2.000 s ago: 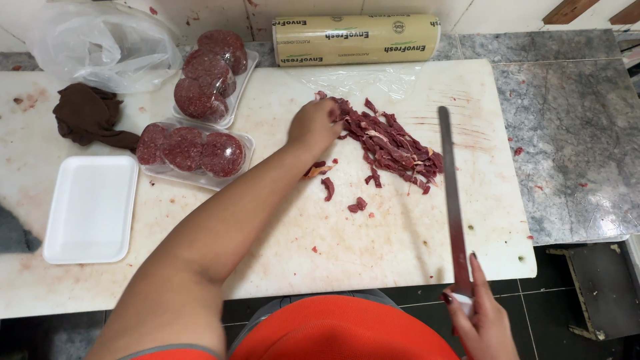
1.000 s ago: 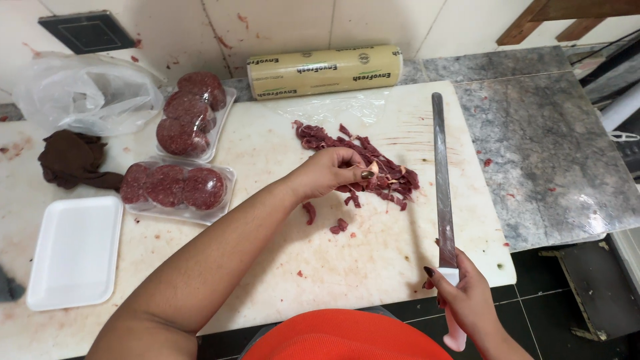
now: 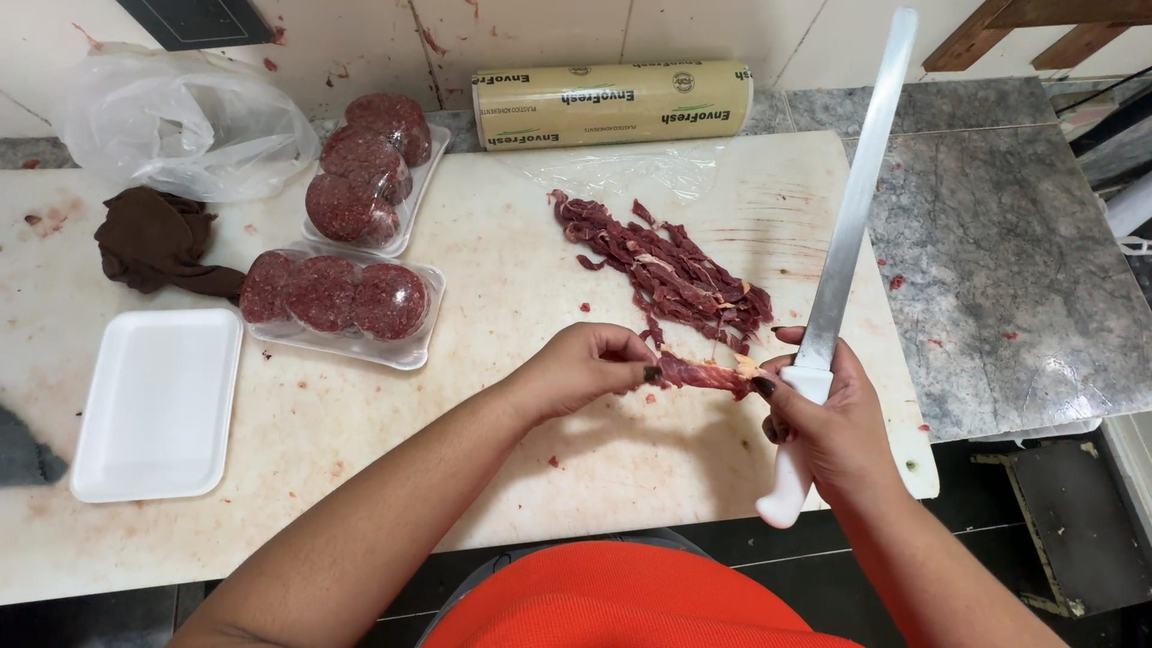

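Between my hands, a strip of red meat with pale fat (image 3: pixel 702 374) is held above the white cutting board (image 3: pixel 486 486). My left hand (image 3: pixel 598 364) pinches its left end. My right hand (image 3: pixel 823 409) grips the white handle of a long-bladed knife (image 3: pixel 859 207), blade pointing up and away, while its thumb and a finger hold the strip's right end. Just beyond the hands lies a pile of cut meat strips (image 3: pixel 670 270).
Two wrapped trays of ground meat patties (image 3: pixel 333 297) (image 3: pixel 364 171), a white foam tray (image 3: pixel 157 405), a brown cloth (image 3: pixel 157 238) and a plastic bag (image 3: pixel 184 121) are on the left. A roll of plastic film (image 3: pixel 612 103) lies at the back, before the tiled wall.
My left hand has come from the meat pile toward me with a strip. My right hand has moved in to the strip's other end, still holding the knife.
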